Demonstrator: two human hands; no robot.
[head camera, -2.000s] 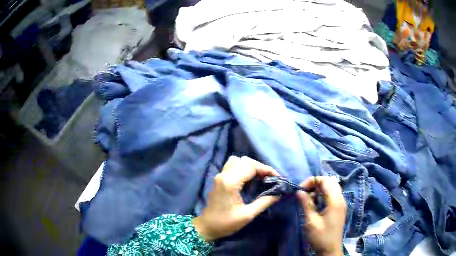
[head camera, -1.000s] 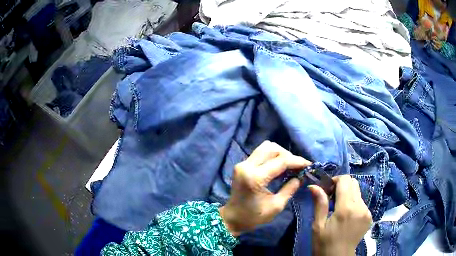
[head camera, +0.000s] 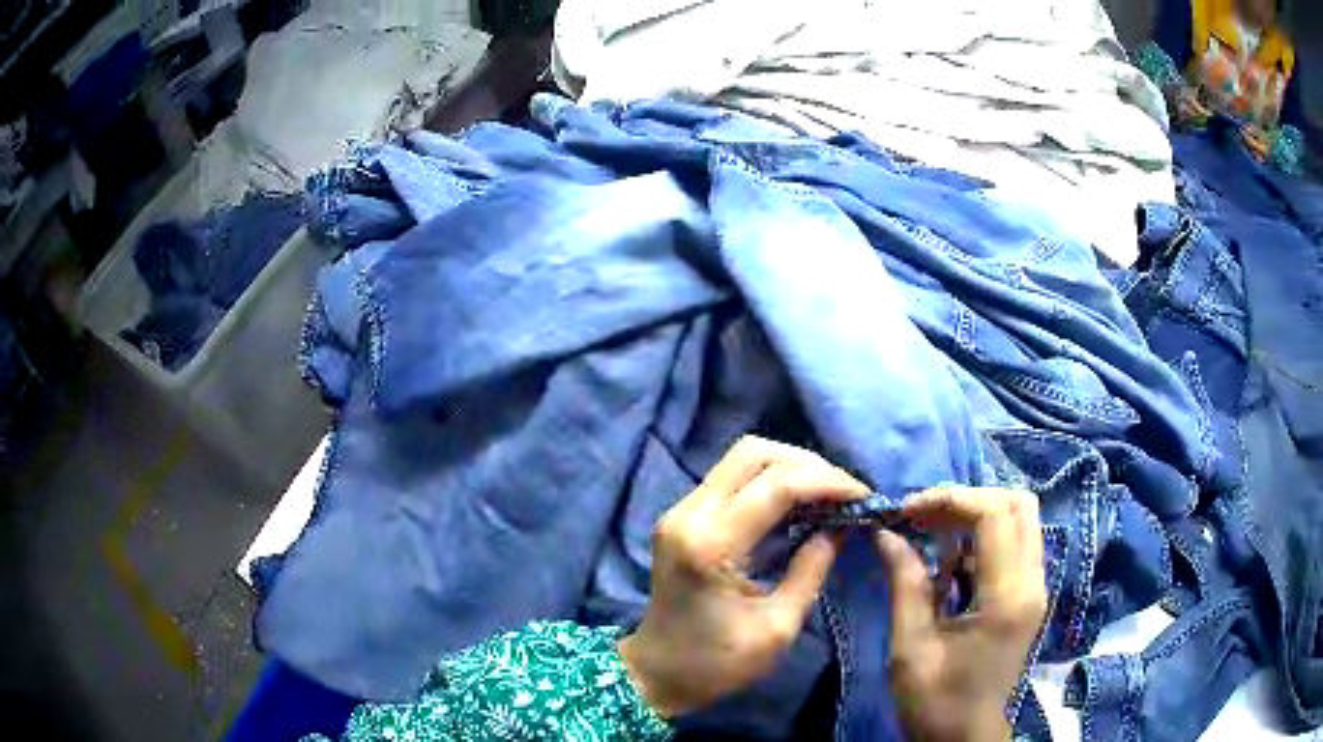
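A large blue faded denim garment (head camera: 493, 493) lies heaped over the table in front of me. My left hand (head camera: 747, 573), with a green patterned sleeve, pinches a stitched edge of the denim at the lower centre. My right hand (head camera: 965, 594) is just to its right, thumb and finger closed on the same edge. A dark object shows inside my right palm, too small and blurred to identify surely. A pale faded sleeve-like panel (head camera: 827, 312) runs down to the hands.
A white garment pile (head camera: 871, 73) stands behind the denim. A pale tub (head camera: 218, 326) with garments is at left. More denim (head camera: 1284, 319) lies at right, with a person in orange-yellow (head camera: 1241, 65) at the upper right. A white table edge (head camera: 290, 507) and something blue (head camera: 298, 707) show lower left.
The view has shifted. The dark blade-like piece seen at my right fingertips one second ago now sits back in the palm, and the right fingertips have closed on the edge beside my left hand.
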